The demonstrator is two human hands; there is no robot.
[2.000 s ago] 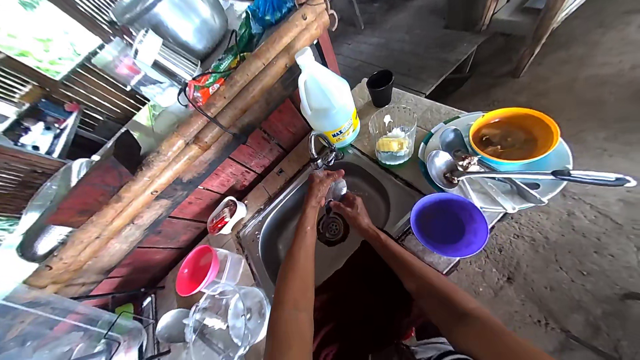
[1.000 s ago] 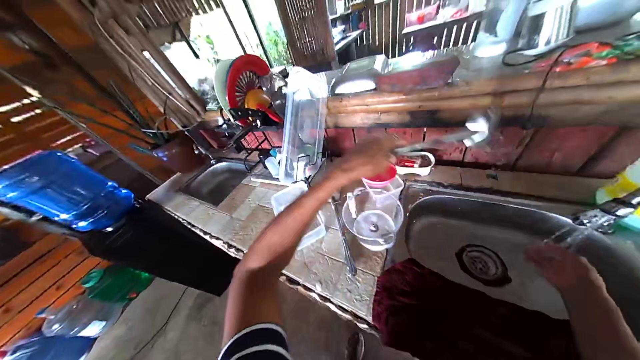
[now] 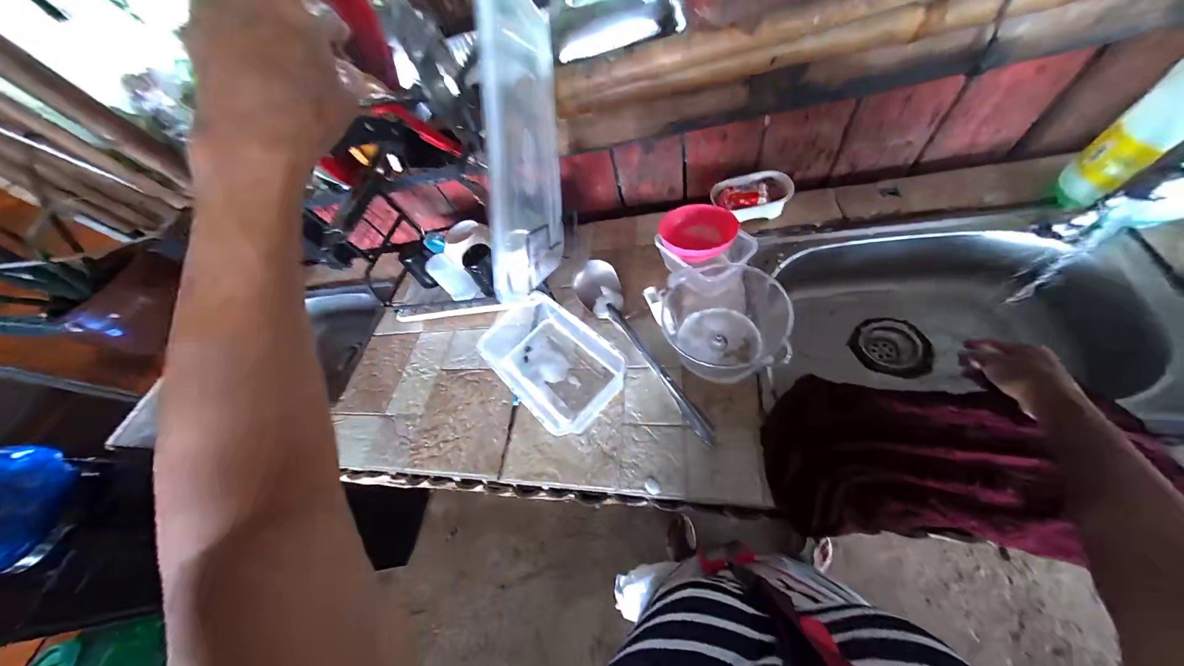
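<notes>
My left hand [image 3: 268, 83] is raised at the upper left, beside the dish rack [image 3: 370, 203]. Its fingers are blurred and partly cut off; something shiny shows beside them, but whether it is held cannot be told. Low over the steel sink [image 3: 832, 314], right of the drain [image 3: 890, 348], my right hand [image 3: 1013, 370] has its fingers loosely apart and nothing visible in it. A dark red cloth [image 3: 888, 453] hangs over the sink's front edge. Left of the sink are a clear round container [image 3: 721, 338], a red bowl [image 3: 698, 231] and a long-handled ladle [image 3: 659, 370].
A clear rectangular tub [image 3: 555, 365] lies on the tiled counter [image 3: 453, 407]. Behind it, a tall clear plastic container [image 3: 523, 148] stands beside several cups [image 3: 458, 264]. A white dish with a red packet [image 3: 754, 196] and a yellow-labelled bottle [image 3: 1124, 139] line the back.
My left hand has moved from the sink, past the clear containers, to the dish rack. My right hand remains over the sink. The view has swung left.
</notes>
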